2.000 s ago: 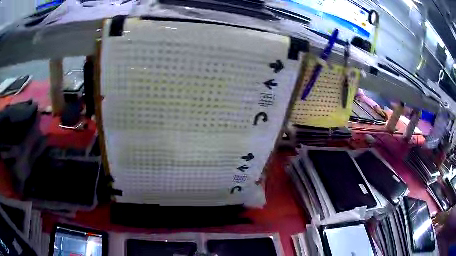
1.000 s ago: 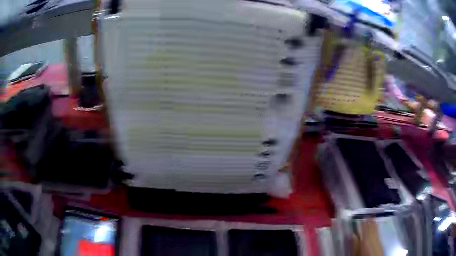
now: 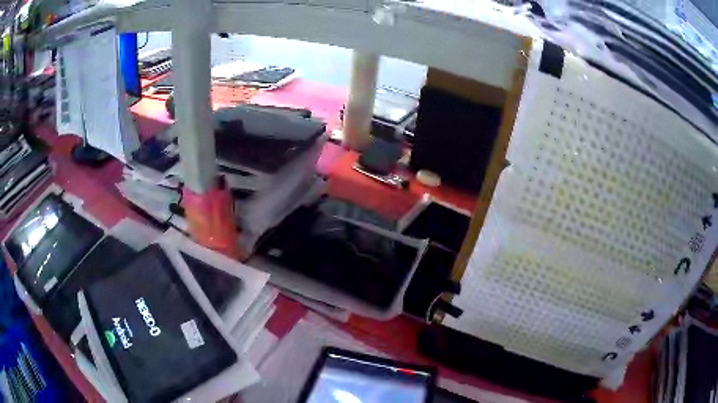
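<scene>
Neither of my hands is in the picture. A tablet with a lit screen lies nearest, cut off by the bottom edge. To its left, a dark tablet with white boot text and a small white label lies tilted on whitish sleeves. Another dark, glossy tablet lies beyond it at the far left. A dark tablet under wrinkled, shiny film lies on a sleeve in the middle. The white test chart stands upright at the right, with black arrows at its right edge.
A grey shelf post stands on the red bench, beside a stack of tablets and sleeves. A black panel and a small dark device are under the shelf. White papers hang at the left. A blue sleeve or cloth shows at the lower left edge.
The view has swung left. The chart now sits at the right, and the left stacks and boot-screen tablet have come in. The yellow sheet and right-hand stacks are mostly out of view.
</scene>
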